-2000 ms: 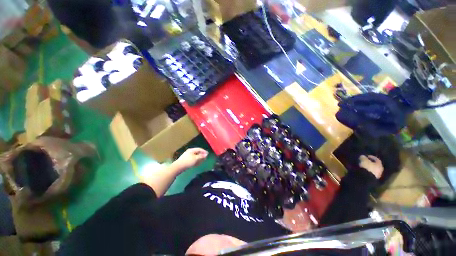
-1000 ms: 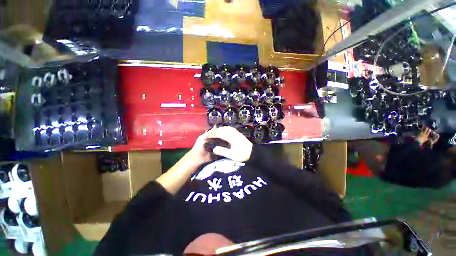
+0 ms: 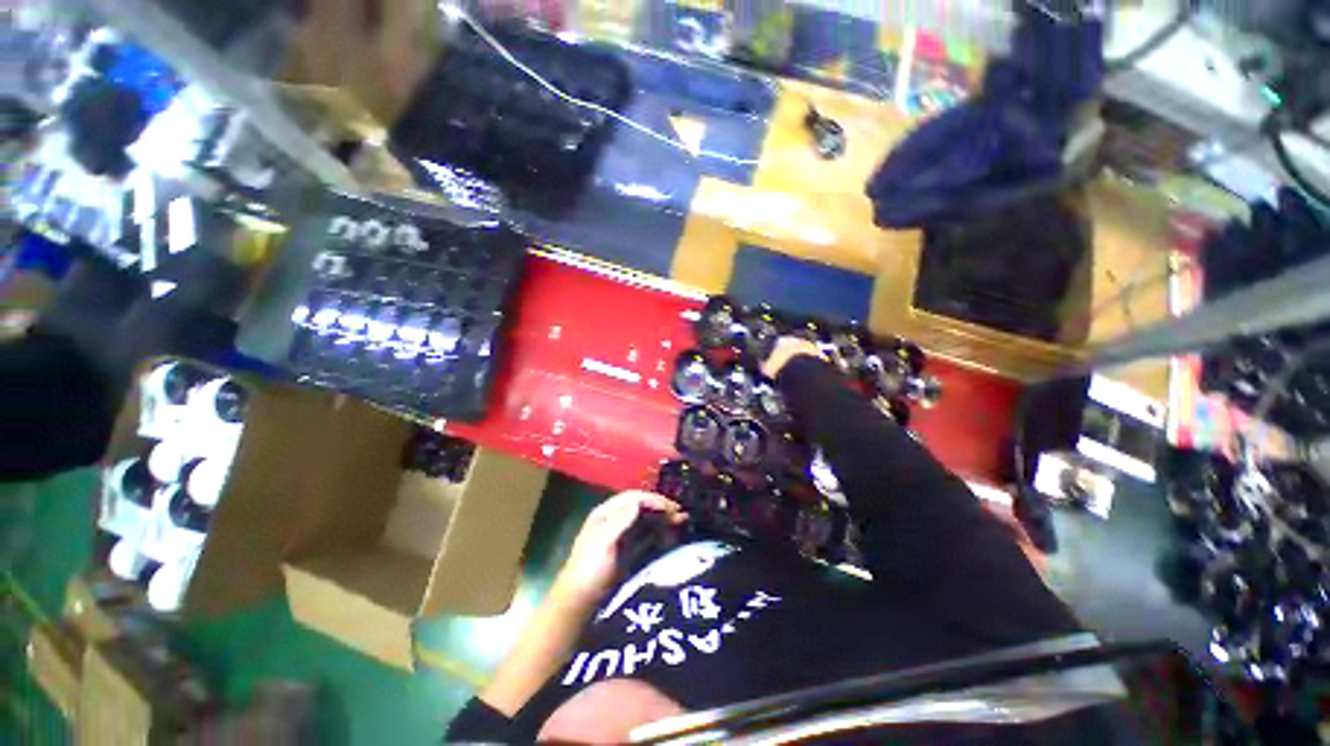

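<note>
Glossy black round housings (image 3: 744,437) stand in close rows on the red mat (image 3: 584,364). My right hand (image 3: 792,354) reaches over the back rows, its fingers down at a housing; its grip is hidden. My left hand (image 3: 613,525) is at the mat's front edge, beside the front row, with its fingers curled. A dark shape lies under these fingers, but I cannot tell if it is a held housing or the black shirt. A black blister tray (image 3: 401,313) with silvery ring parts in its pockets lies left of the mat.
An open carton (image 3: 358,612) with dark parts is below the bench edge. White units (image 3: 168,481) are at the lower left. A spare black tray (image 3: 511,117) lies beyond the mat. Loose black parts (image 3: 1254,568) are heaped at the right. A dark blue cloth-like thing (image 3: 970,146) is at the back.
My hands were together around a dark round thing in front of the mat; now they are apart. My right hand has moved out over the rows. The view has tilted.
</note>
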